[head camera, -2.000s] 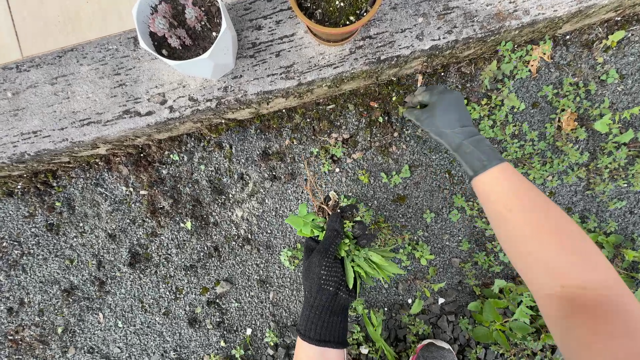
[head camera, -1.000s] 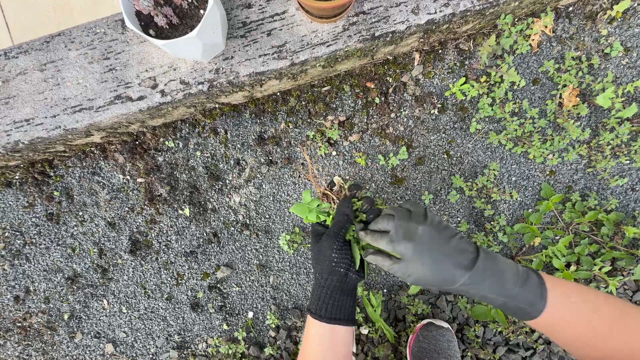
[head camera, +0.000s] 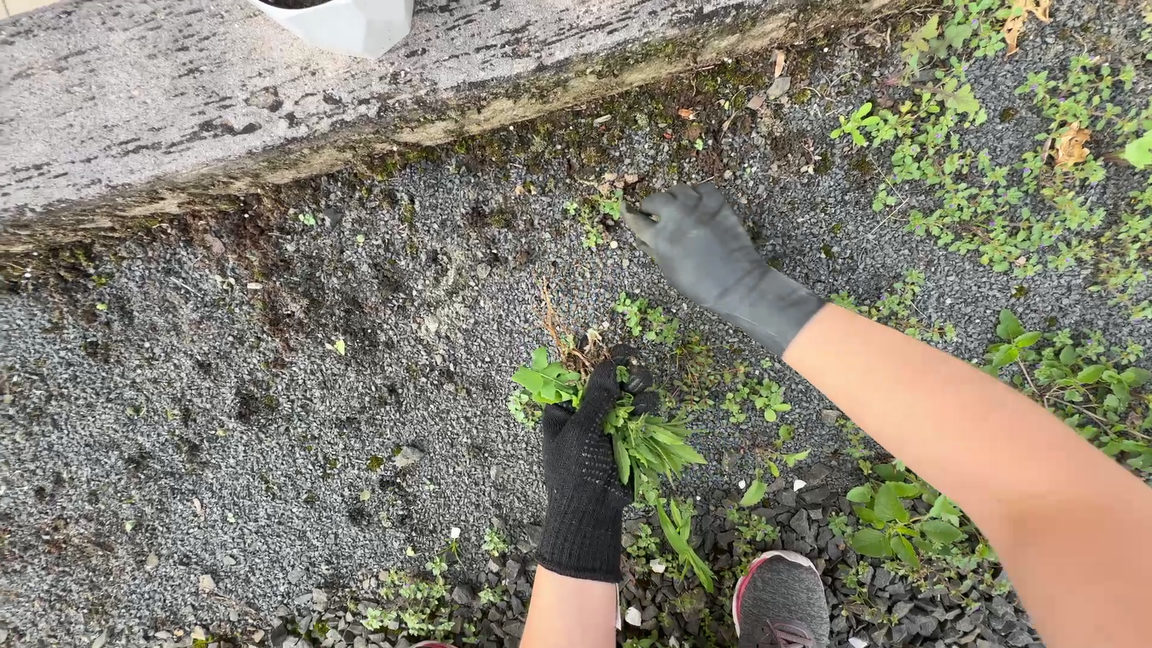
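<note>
My left hand (head camera: 589, 450), in a black knit glove with grip dots, is closed around a bunch of pulled weeds (head camera: 652, 443); their leaves hang out on both sides and brown roots point up toward the ledge. My right hand (head camera: 702, 243), in a grey rubber glove, is up and to the right of it, low over the gravel. Its thumb and fingertips are curled together beside a small green weed (head camera: 591, 220). Whether they pinch any of it cannot be told.
A weathered concrete ledge (head camera: 270, 99) crosses the top, bearing a white faceted pot (head camera: 360, 27). Low weeds (head camera: 1008, 198) spread over the gravel at right. Coarser stones and a grey shoe (head camera: 781, 598) are at the bottom.
My right hand has gone from the ledge side down to the bunch in my left hand, then back up toward the ledge. My left hand has kept hold of the weeds.
</note>
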